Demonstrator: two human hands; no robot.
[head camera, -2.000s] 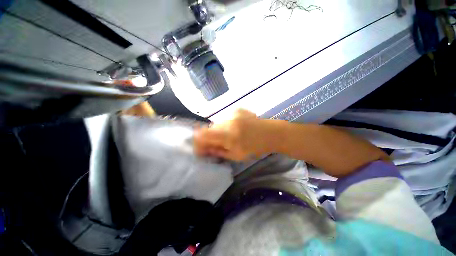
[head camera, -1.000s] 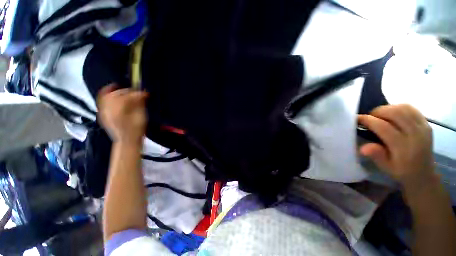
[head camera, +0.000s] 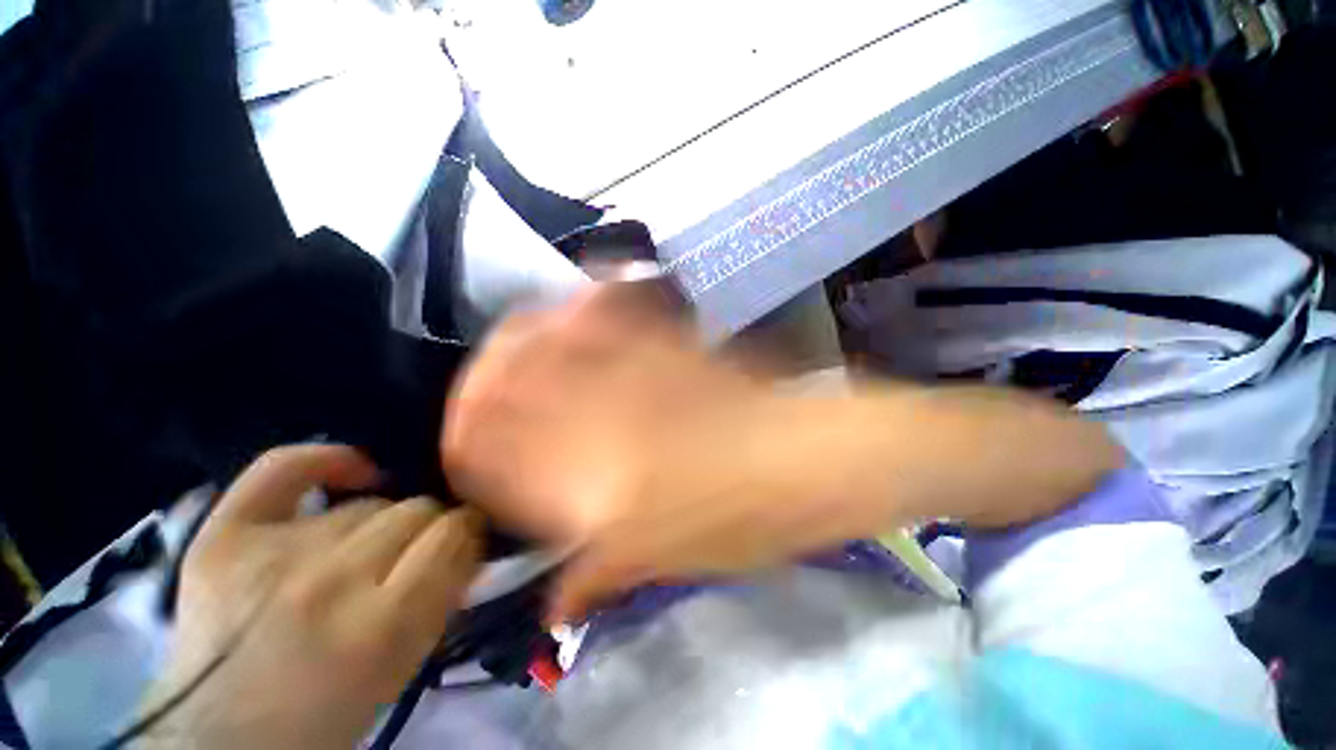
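Observation:
The black fabric piece (head camera: 161, 279) lies bunched across the left side, partly over the machine table. A white fabric piece (head camera: 506, 257) shows beyond my hands, with black parts beside it. My left hand (head camera: 315, 586) is at the lower left with curled fingers, gripping the near edge of the black fabric. My right hand (head camera: 615, 425) is blurred and lies over the fabric just right of my left hand, close to my lap. Its fingertips are unclear, so I cannot tell if it holds anything.
The white table (head camera: 703, 88) has a printed ruler edge (head camera: 865, 161) running to the upper right. Blue-handled scissors (head camera: 1172, 30) are at its far right end. A heap of black-and-white garments (head camera: 1172, 396) lies at the right, below the table edge.
The view has swung back to the right, toward the table. My left hand has come in from the far left to the near fabric edge. My right hand has moved beside it.

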